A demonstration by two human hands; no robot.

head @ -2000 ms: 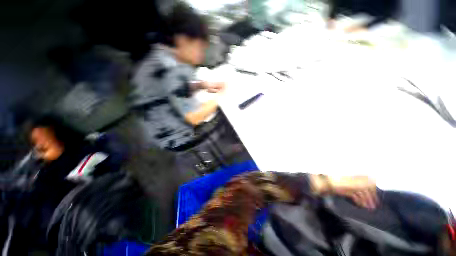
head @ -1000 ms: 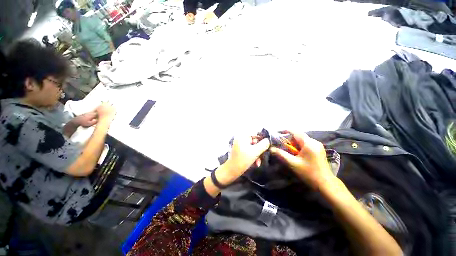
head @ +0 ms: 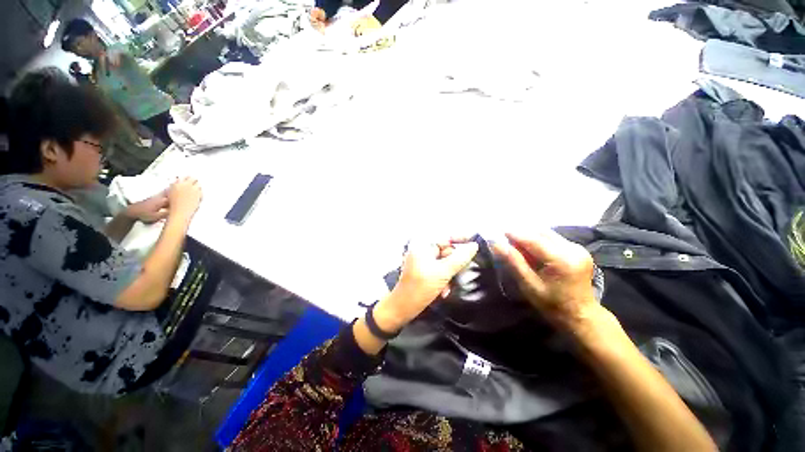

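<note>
A dark grey garment lies over the table edge and towards my lap, with a small white label on its lighter grey face. My left hand pinches a dark edge of the garment between thumb and fingers. My right hand is just right of it, fingers bent and close to the same edge. Whether its fingertips touch the cloth or hold anything is too blurred to tell. No snips show in it now. A stitched strip with brassy buttons lies to the right.
Dark grey garments are heaped at the right, with a yellow-green bundle at the edge. A black phone and pale garments lie on the white table. A person sits at the left. A blue bin is below.
The view has swung from the seated person to my hands on the garment. Since one second ago, my right hand has turned and the orange-red handle in it no longer shows.
</note>
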